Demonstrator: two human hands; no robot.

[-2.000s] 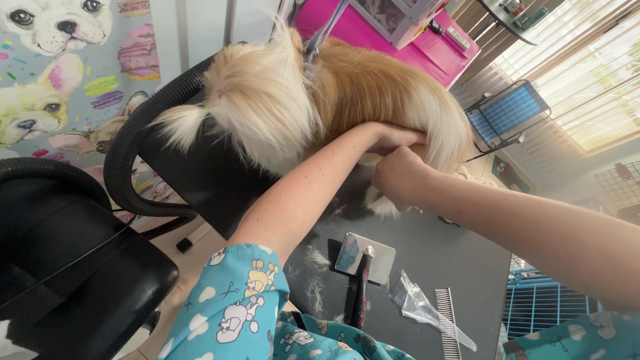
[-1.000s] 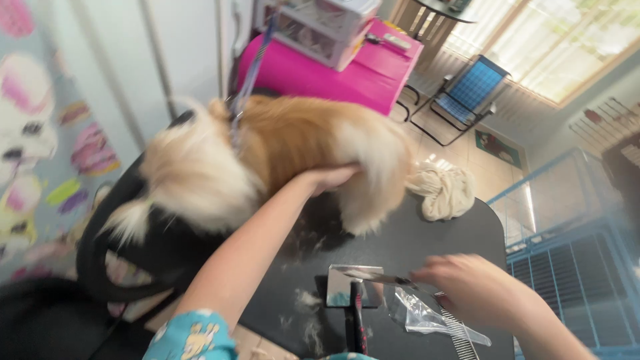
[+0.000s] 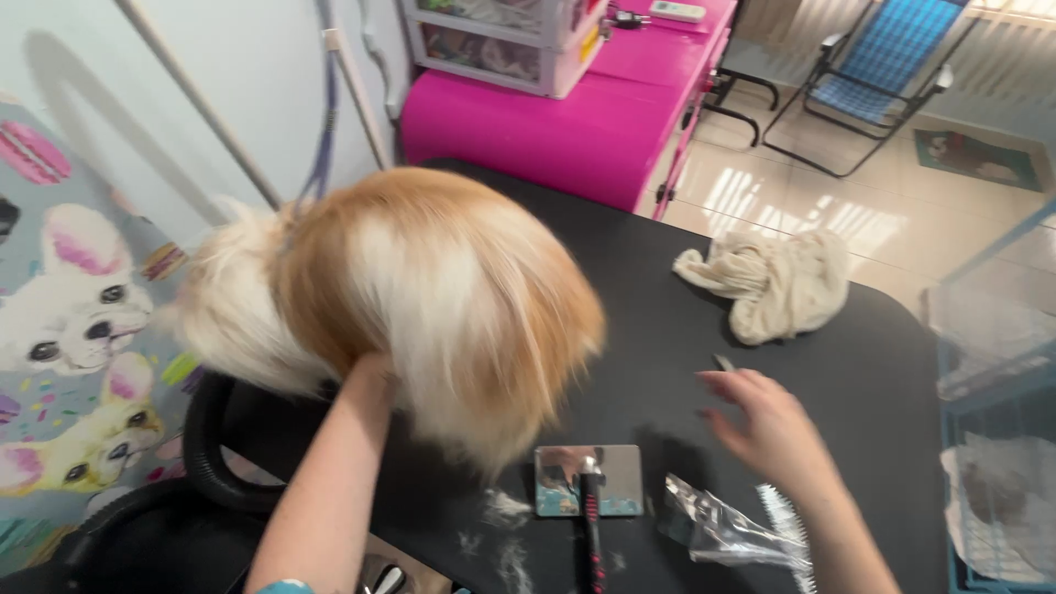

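Note:
A long-haired tan and white dog stands on the black grooming table, its head to the left beside a blue lead. My left hand reaches under the dog's belly; its fingers are hidden in the coat. Over the table at the right, my right hand has its fingers apart, and a small metal tip shows just beyond them; whether it touches that tool I cannot tell. A slicker brush lies pad down, beside a clear plastic wrapper and a metal comb.
A crumpled cream cloth lies at the table's far right. Behind are a pink cabinet and plastic drawers. A black hose curves at the left, and a blue wire cage stands right. Loose hair lies near the brush.
The dog's rear has swung toward me. My right hand, on the dog's hindquarters two seconds ago, then held a slim metal tool over the brush and has since moved right.

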